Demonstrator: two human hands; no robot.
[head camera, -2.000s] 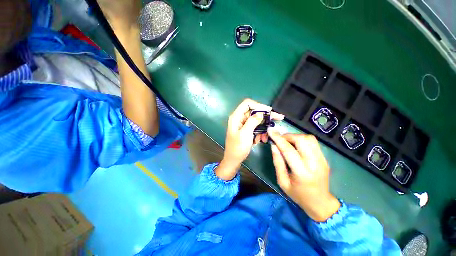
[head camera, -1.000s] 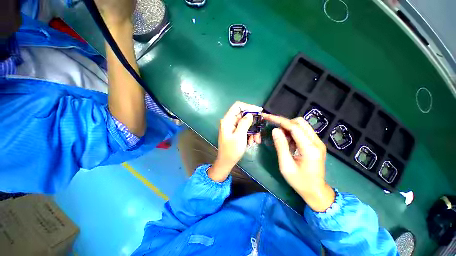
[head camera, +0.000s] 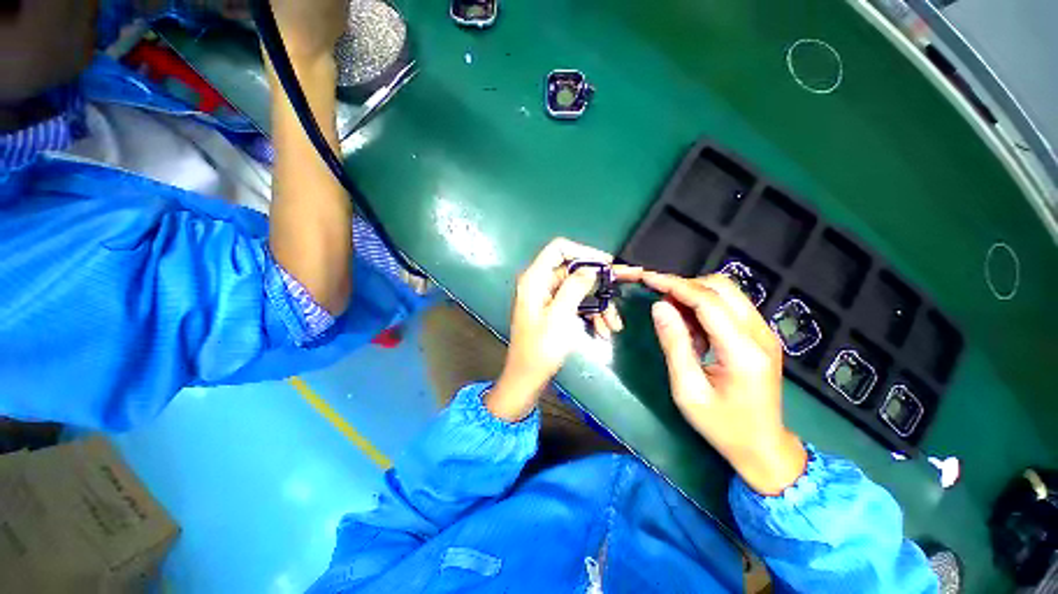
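Note:
My left hand (head camera: 545, 319) holds a watch case assembly (head camera: 592, 288) between thumb and fingers, above the bench's near edge. The case is a small rounded square with a black body and a shiny rim. My right hand (head camera: 729, 366) is just right of it, index finger stretched toward the case's right side, thumb apart. I see no tool in my right hand. The black foam tray (head camera: 801, 261) lies beyond my right hand. Its near row holds several cases, one of them (head camera: 852, 376) near the right end; my right fingers partly hide another.
Two more cases lie on the green mat, one (head camera: 567, 94) ahead. At upper left are another person's arm (head camera: 311, 197), a black cord, a round dish (head camera: 369, 44) and tweezers (head camera: 381, 99). A white scrap (head camera: 947, 470) and a black coil (head camera: 1027, 528) lie at right.
My right hand has drawn slightly right, its index finger now stretched where it was bent in at the case. My left hand still holds the case. The view has shifted slightly.

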